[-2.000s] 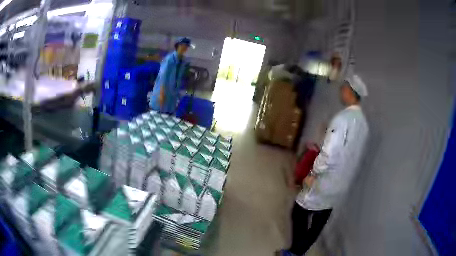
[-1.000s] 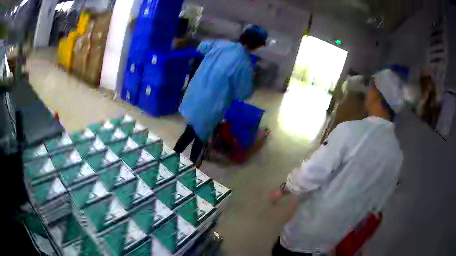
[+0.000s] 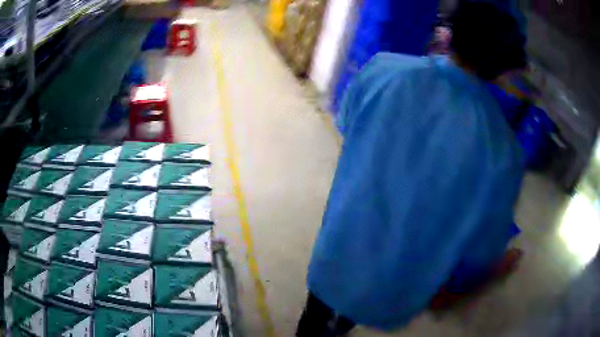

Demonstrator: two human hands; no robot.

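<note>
Stacked product boxes (image 3: pixel 125 240), green and white with triangular patterns, stand in close rows at the lower left, nearest in front of me. Their tops face up. Neither my left hand nor my right hand is in the picture. Whatever bears the boxes is mostly hidden under them; a dark edge shows along their right side.
A person in a blue smock (image 3: pixel 421 191) stands close on the right, back towards me. Red plastic stools (image 3: pixel 150 112) stand beyond the boxes beside a dark green bench (image 3: pixel 72 85). A yellow floor line (image 3: pixel 230 158) runs along the aisle. Blue crates (image 3: pixel 388 33) stand behind the person.
My view has turned left and moved forward. The person in blue is now much nearer, the person in white has left the picture, and the stools and yellow line have come into view.
</note>
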